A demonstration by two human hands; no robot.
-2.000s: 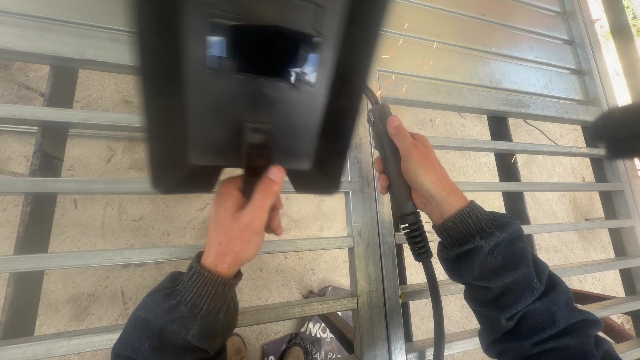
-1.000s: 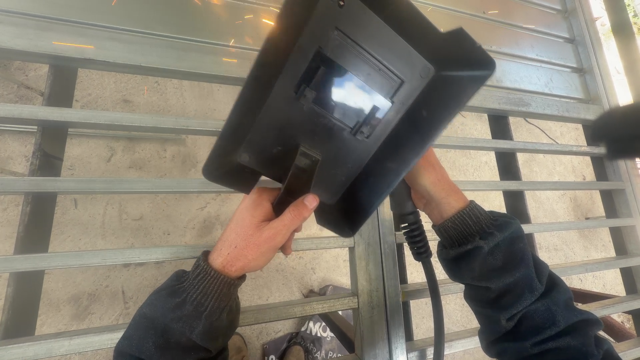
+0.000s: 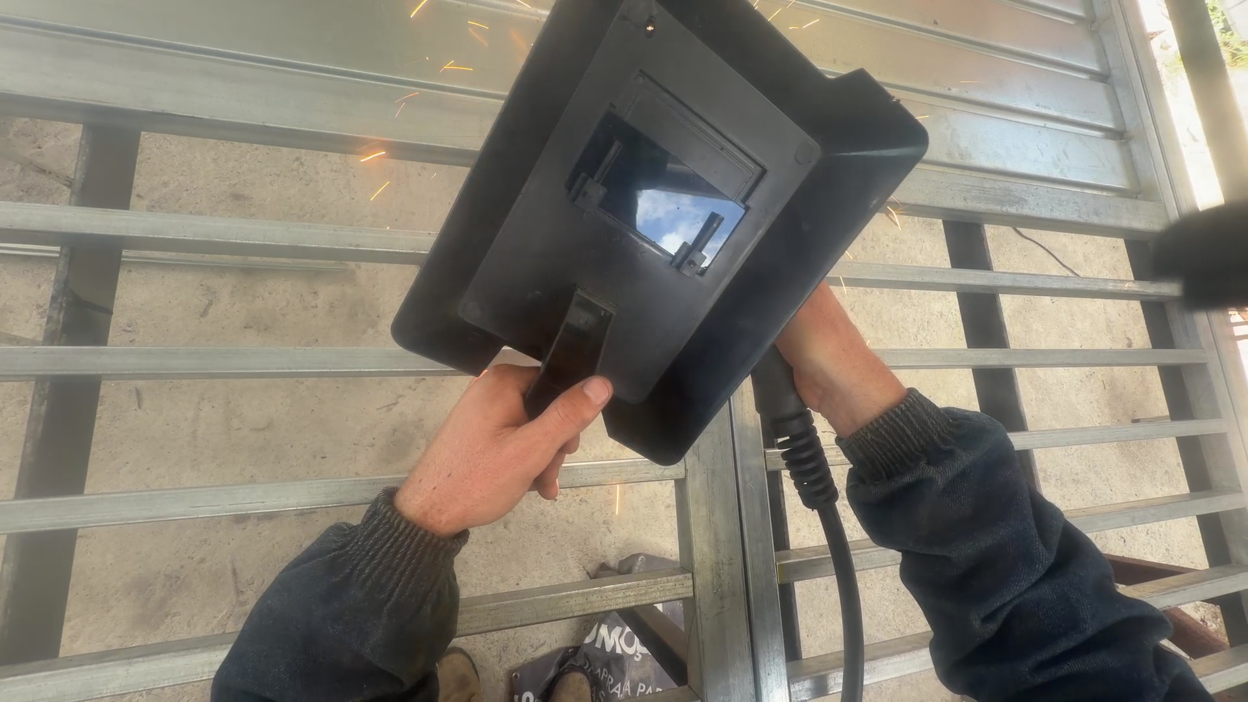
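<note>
My left hand (image 3: 507,434) is closed around the handle of a black handheld welding shield (image 3: 546,234), which is tilted over the middle of the metal frame. Its dark viewing window (image 3: 673,195) reflects blue sky and cloud. Behind the shield's lower right edge, my right hand (image 3: 834,356) grips the handle of a welding torch (image 3: 775,385), whose ribbed sleeve and black cable hang downward. The shield hides my right fingers and the torch tip. Orange sparks fly left and right of the shield, above galvanized steel bars (image 3: 214,234).
Ribbed metal panels (image 3: 1014,127) lie across the top. Paired upright steel tubes (image 3: 726,546) run down the centre between horizontal bars, over a concrete floor. A printed sheet (image 3: 624,634) and my shoes show at the bottom. A dark blurred object (image 3: 1204,255) is at the right edge.
Two seconds ago the shield was more upright and further left, with my right hand and the torch handle in plain sight. The shield has tilted and moved right, covering them.
</note>
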